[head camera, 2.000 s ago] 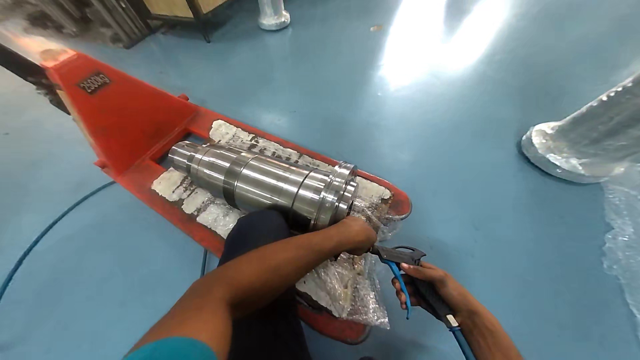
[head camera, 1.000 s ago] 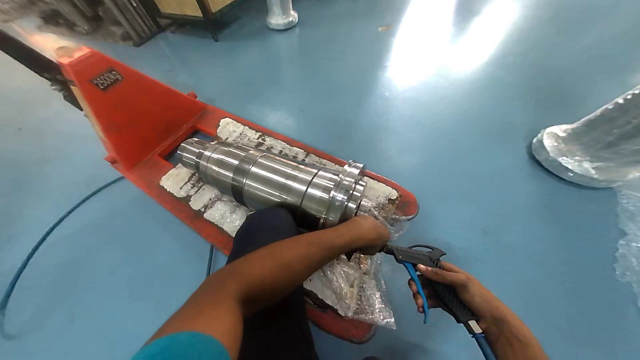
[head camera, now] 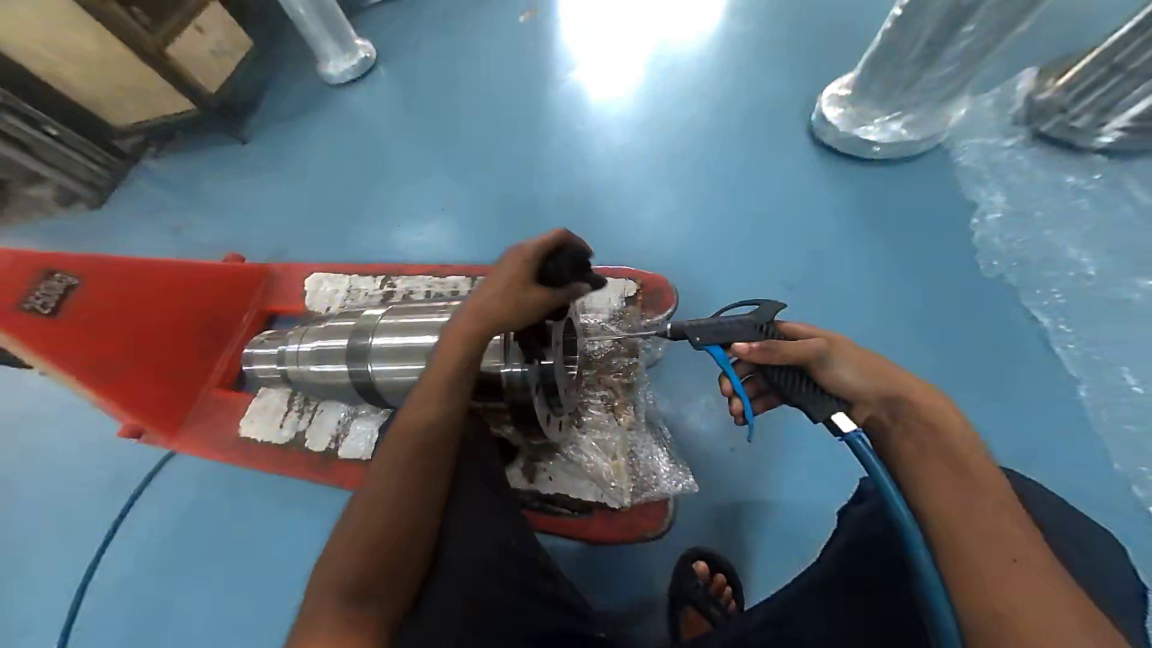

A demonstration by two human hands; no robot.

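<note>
A stepped, polished steel spindle (head camera: 409, 346) lies along the forks of a red pallet jack (head camera: 135, 342). Over its flanged right end, my left hand (head camera: 531, 283) grips a dark, crumpled item (head camera: 569, 268), probably a cloth. In my right hand (head camera: 792, 364) is a black air blow gun (head camera: 733, 328) with a blue trigger lever, its thin nozzle pointing left at the flange (head camera: 565, 351). Whether the nozzle tip touches the flange cannot be told. Clear bubble wrap (head camera: 621, 423) lies bunched on the forks beneath the flanged end.
A blue air hose (head camera: 900, 522) runs down from the blow gun; another hose (head camera: 112, 531) lies on the floor at left. Wrapped cylindrical parts (head camera: 886, 108) stand at upper right beside spread bubble wrap (head camera: 1062, 234). A cabinet (head camera: 117, 63) stands at upper left, and my sandalled foot (head camera: 706, 585) is near the fork tips.
My left hand has risen from the spindle's end face to above the flange, and the dark item now shows in it. The view has turned, so the pallet jack lies more level.
</note>
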